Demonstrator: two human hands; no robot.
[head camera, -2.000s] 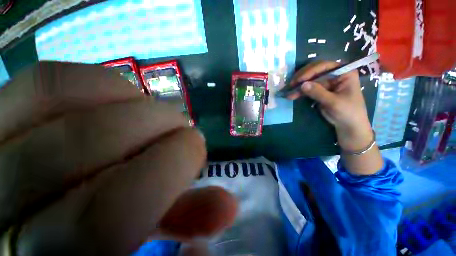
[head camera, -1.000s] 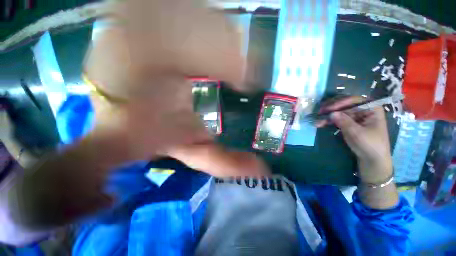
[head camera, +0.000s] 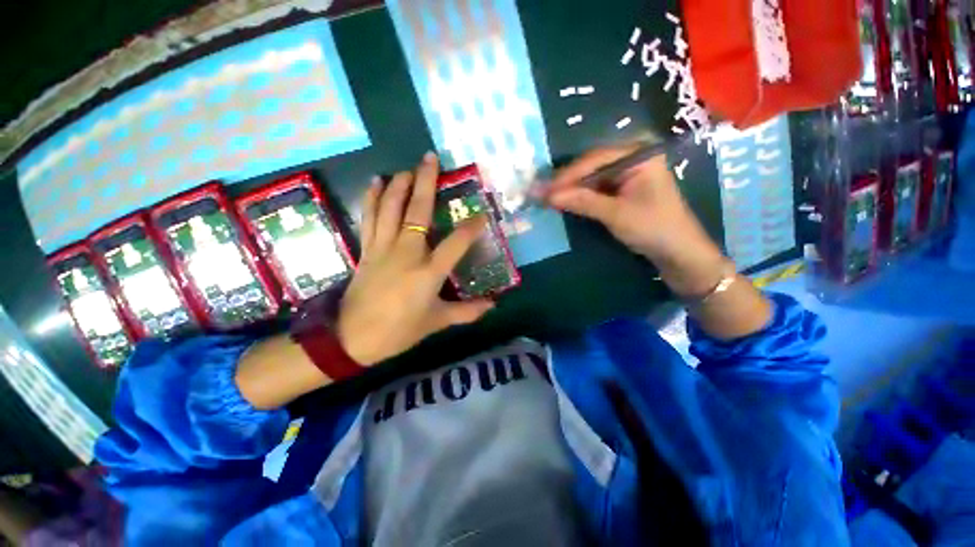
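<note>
A red-edged phone assembly (head camera: 489, 254) lies on the dark green bench, its circuit board facing up. My left hand (head camera: 396, 267) is on it from the left, with the index finger over the board and the thumb at its lower edge; fingers hide its left part. My right hand (head camera: 625, 208) holds slim tweezers (head camera: 629, 162). The tips are blurred, over the light-blue adhesive sheet (head camera: 470, 75) just right of the phone. I cannot tell whether a small part is between the tips.
Several open red phones (head camera: 214, 256) lie in a row on the left. Another blue sheet (head camera: 192, 134) lies behind them. An orange-red bin (head camera: 727, 64) stands back right, with white slips (head camera: 668, 75) scattered beside it. A clear tray (head camera: 834, 230) of red phones is far right.
My left hand, earlier large and blurred close to the camera, is now down on the phone. More phones show on the left. The view has shifted; my right hand still holds the tweezers.
</note>
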